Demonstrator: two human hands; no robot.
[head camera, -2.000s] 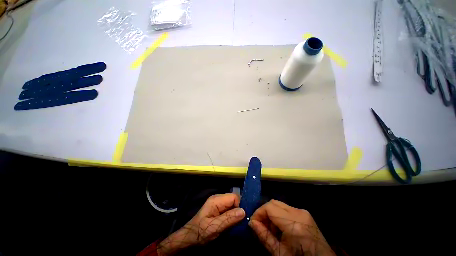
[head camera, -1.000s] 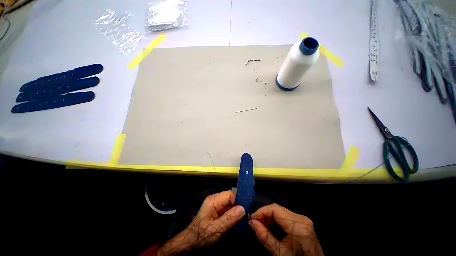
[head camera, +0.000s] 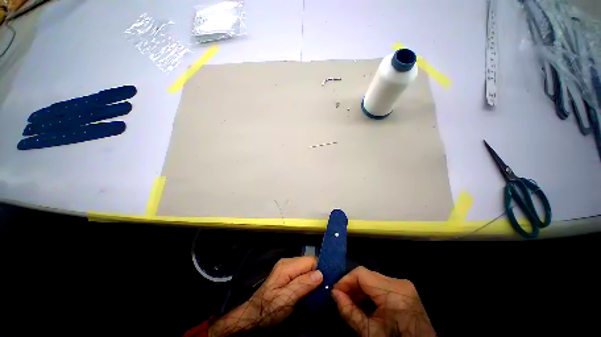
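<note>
A navy strip (head camera: 335, 247) with a rounded far end and white dots on its face points away from me, its far end over the taped edge of the beige sheet (head camera: 244, 145). My left hand (head camera: 280, 293) grips the strip's left side, thumb on top. My right hand (head camera: 379, 299) is at the strip's right edge by a white dot, thumb and forefinger pinched together. No needle can be made out at the fingertips; whether they hold one cannot be told. The strip's near end is hidden in the dark between the hands.
A white thread cone (head camera: 389, 85) stands on the sheet near a thin needle-like line (head camera: 323, 144). Scissors (head camera: 525, 201), a ruler strip (head camera: 491, 59) and bagged strips (head camera: 567, 72) lie right. Navy strips (head camera: 76, 118) lie left; a clear packet (head camera: 218, 21) is at upper left.
The strip's far end has swung right and slightly nearer since a second ago, and the dot by my right fingertips shows again. Both hands stay at the strip.
</note>
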